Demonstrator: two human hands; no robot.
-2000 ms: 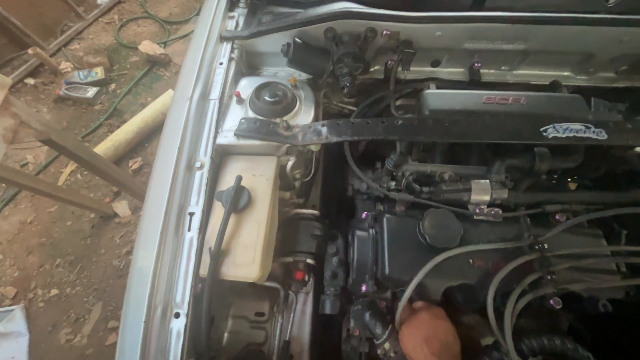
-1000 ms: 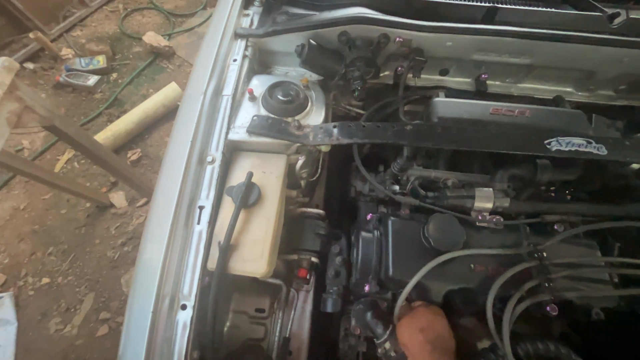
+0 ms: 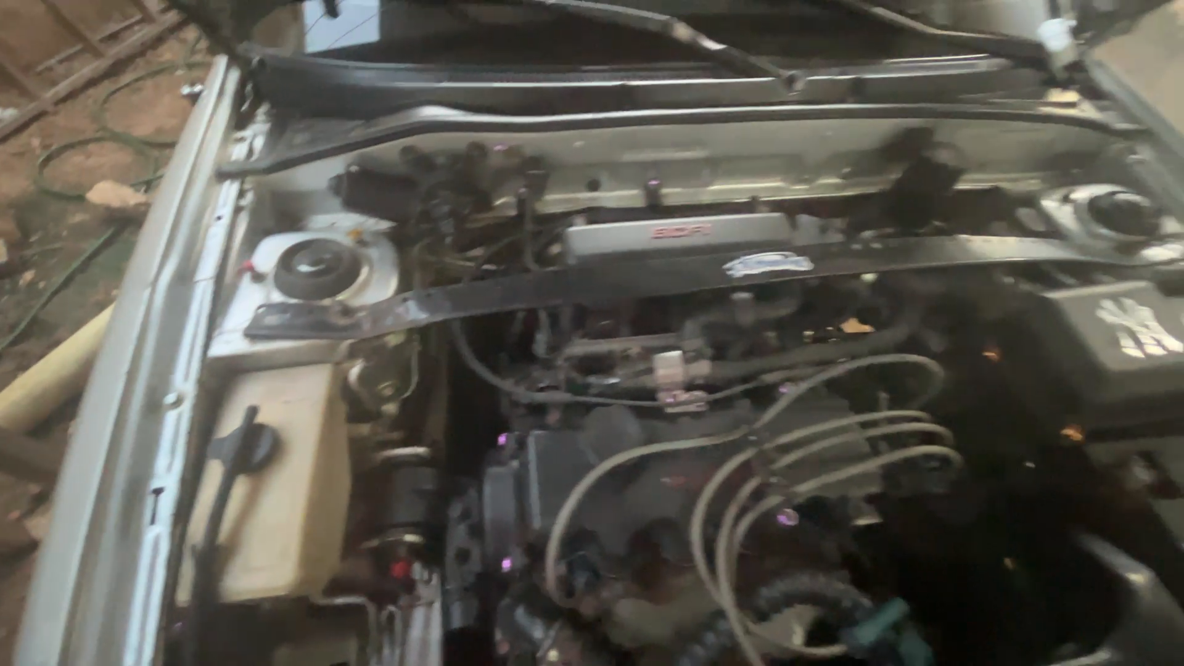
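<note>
Neither of my hands can be made out in this blurred view. Pale spark plug cables (image 3: pixel 712 518) arch over the dark engine cover (image 3: pixel 592 481); one cable bends down at the cover's left end. A round oil filler cap (image 3: pixel 610 433) sits on the cover. Behind the engine, a dark strut brace (image 3: pixel 592 283) with a sticker spans the bay, in front of a grey intake cover (image 3: pixel 680 236) with red lettering. At the lower right, a corrugated hose (image 3: pixel 805 592) lies beside a blurred teal object (image 3: pixel 888 629).
A cream fluid reservoir (image 3: pixel 287 499) with a black cap and hose stands left of the engine. The silver fender (image 3: pixel 120 444) edges the bay. At right is a dark box (image 3: pixel 1110 342) with a white emblem. Wiper arms (image 3: pixel 684 32) cross the top; a yellowish tube (image 3: pixel 55 370) lies outside.
The hand seen low beside the leftmost cable in both earlier frames no longer shows clearly. The view has swung right and up, bringing in the bay's right side.
</note>
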